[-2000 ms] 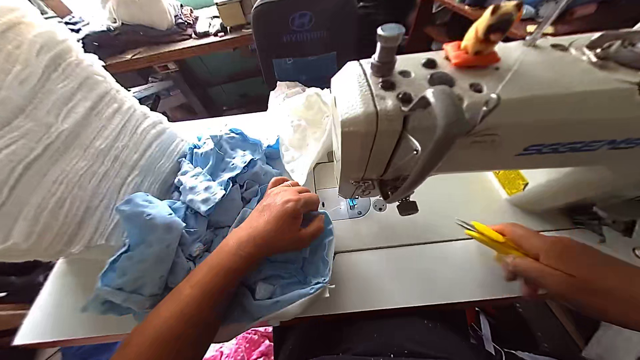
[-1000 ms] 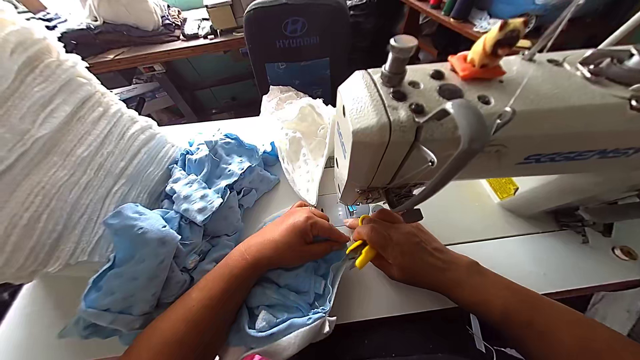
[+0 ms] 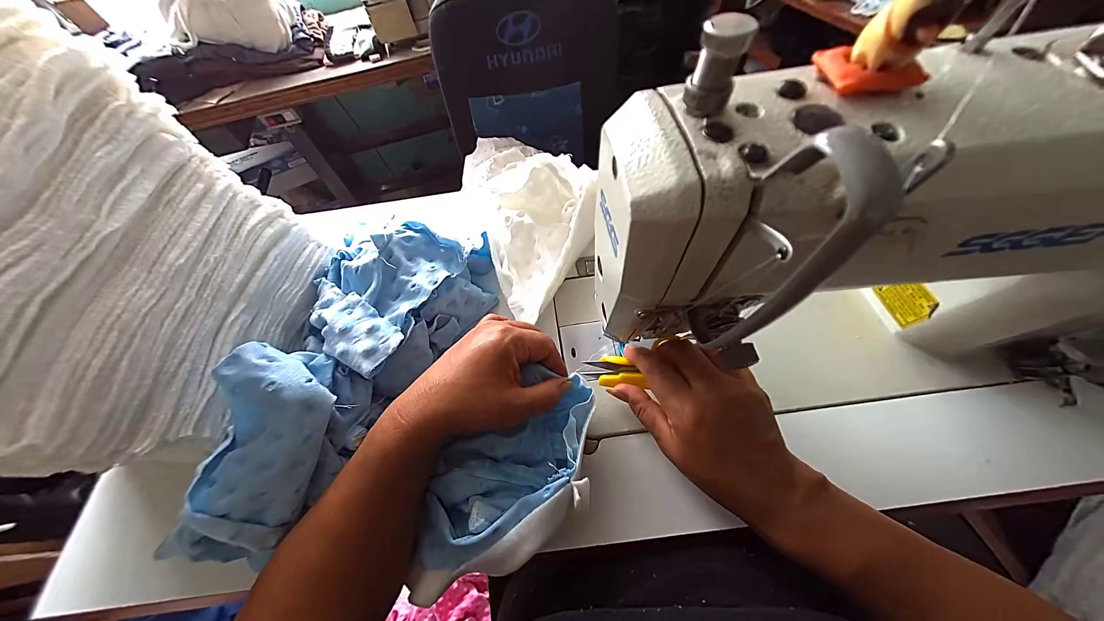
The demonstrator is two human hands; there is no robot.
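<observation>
My left hand (image 3: 483, 379) pinches the edge of a light blue fabric piece (image 3: 509, 466) with a white border, left of the needle area. Yellow-handled thread snips (image 3: 623, 373) are in my right hand (image 3: 703, 414), blades pointing left at the fabric edge by my left thumb. Fine threads show near the blade tips; whether the blades have closed on them I cannot tell. Just above my right fingers is the needle area of a white industrial sewing machine (image 3: 664, 207), partly hidden by them. More crumpled blue fabric (image 3: 379, 319) lies left of my left hand.
Gathered white fabric (image 3: 155, 259) is heaped at the left. White cloth (image 3: 535, 216) lies behind the needle area. A yellow label (image 3: 906, 304) is under the machine arm, and a small figurine on an orange base (image 3: 871, 73) stands on top. A chair back (image 3: 526, 78) is beyond the table.
My right hand has come left with the snips from the right side of the table to the fabric edge. My left hand now holds that edge up beside the needle area.
</observation>
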